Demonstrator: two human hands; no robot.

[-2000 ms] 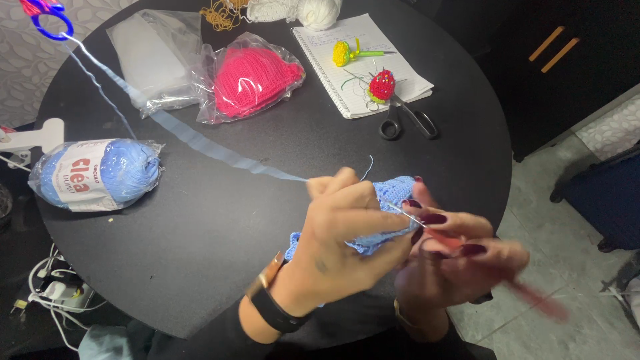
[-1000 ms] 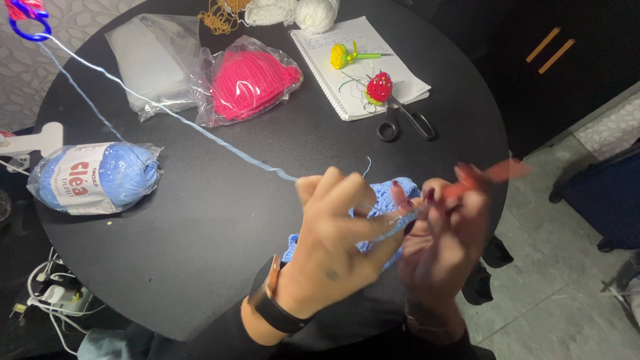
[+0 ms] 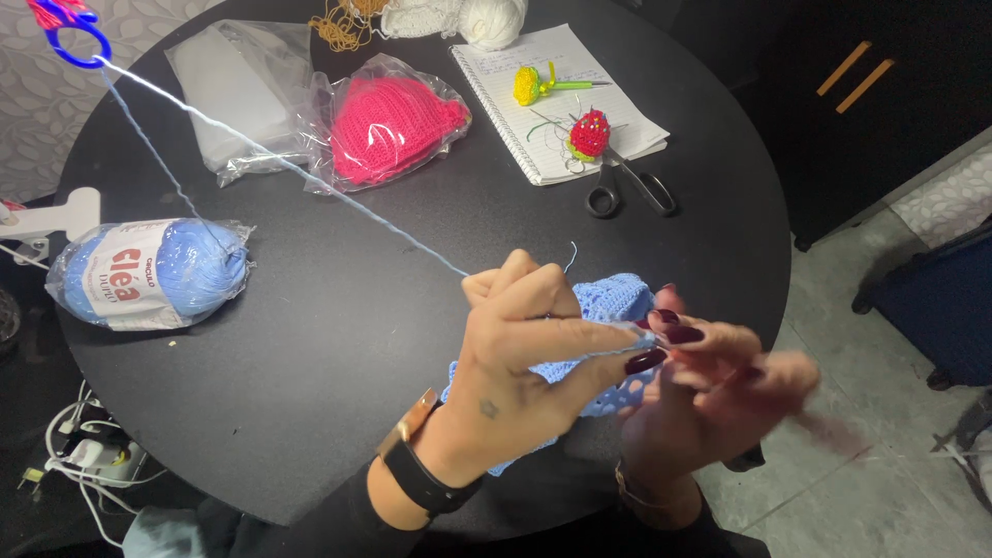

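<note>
My left hand (image 3: 527, 349), with a black watch band at the wrist, pinches the edge of a light blue crocheted piece (image 3: 620, 298) between thumb and fingers. Close against its fingertips, my right hand (image 3: 713, 387) holds a crochet hook, blurred by motion, whose reddish handle (image 3: 829, 434) sticks out to the right. The blue yarn strand (image 3: 372, 213) runs taut from my left hand up to a blue plastic ring (image 3: 77, 39) at the top left. From the ring it drops to a wrapped blue yarn skein (image 3: 155, 273) at the table's left. A loose yarn end stands above the piece.
Pink crochet in a clear bag (image 3: 395, 128) lies beside another plastic bag (image 3: 244, 101). A spiral notebook (image 3: 504, 116) bears a yellow crocheted flower (image 3: 528, 85), a red pincushion (image 3: 590, 133) and black-handled scissors (image 3: 651, 190) at its edge. White yarn (image 3: 493, 22) lies behind; cables (image 3: 85, 453) hang lower left.
The yarn strand, blurred and lower two seconds ago, is now straight and taut. My right hand and the hook have shifted about beside my left fingertips, which keep their pinch.
</note>
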